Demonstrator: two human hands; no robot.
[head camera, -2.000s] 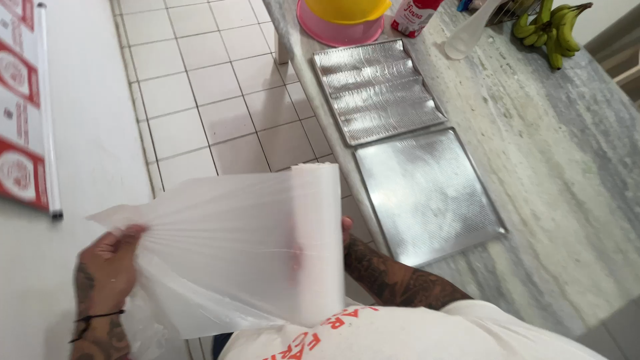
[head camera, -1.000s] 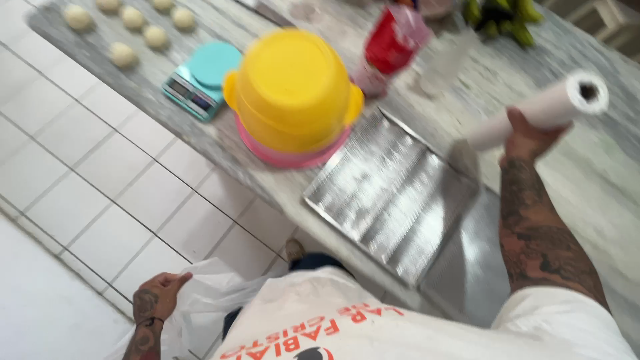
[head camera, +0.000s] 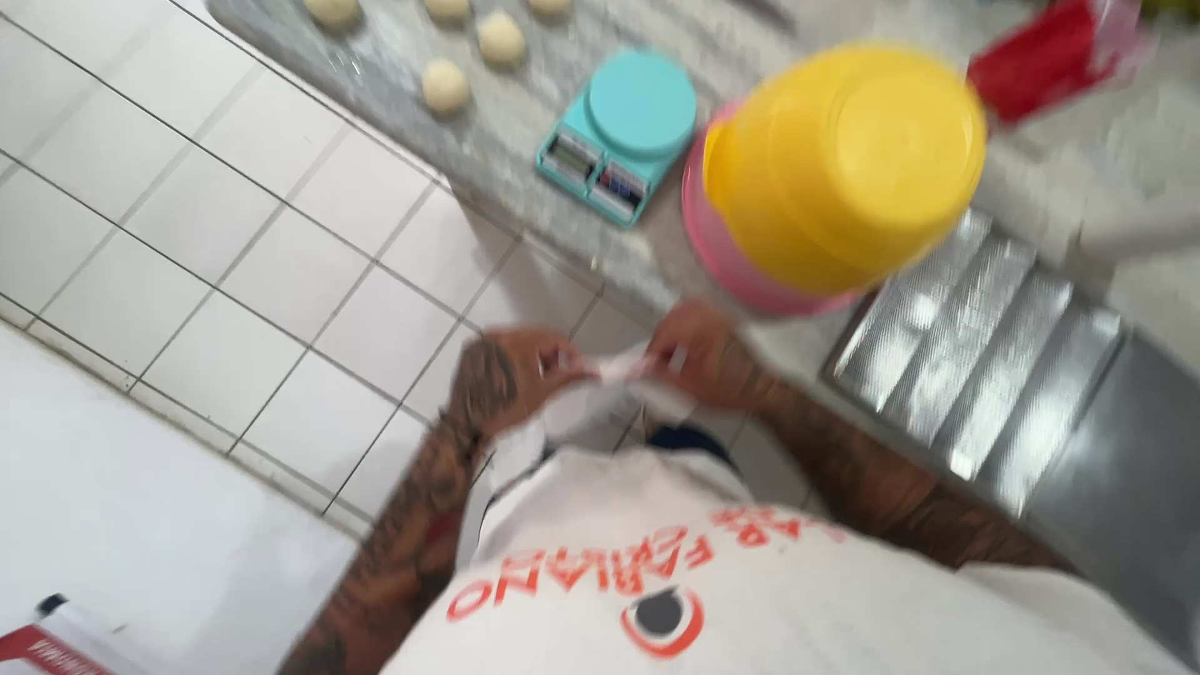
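Note:
Both of my hands are in front of my body, a little below the marble counter's edge. My left hand (head camera: 511, 375) grips one side of a thin translucent plastic sheet (head camera: 600, 408). Opposite it, my right hand (head camera: 703, 361) pinches the same plastic, which hangs down between them over my shirt front. Motion blur hides the exact finger positions. Nearest to my right hand on the counter is a yellow plastic bowl (head camera: 844, 169), upside down over a pink plastic basin (head camera: 708, 230). A turquoise kitchen scale (head camera: 642, 103) lies to the left of them.
Several dough balls (head camera: 445, 87) rest on the marble counter (head camera: 394, 94). A ridged metal baking pan (head camera: 975, 347) and a flat metal tray (head camera: 1125, 459) lie at the right. Behind the yellow bowl is a red package (head camera: 1041, 61). White floor tiles (head camera: 272, 234) are at the left.
My right hand has let go of the white plastic roll and come back to the plastic sheet. My left hand has risen, still with the plastic. The view has swung left along the counter.

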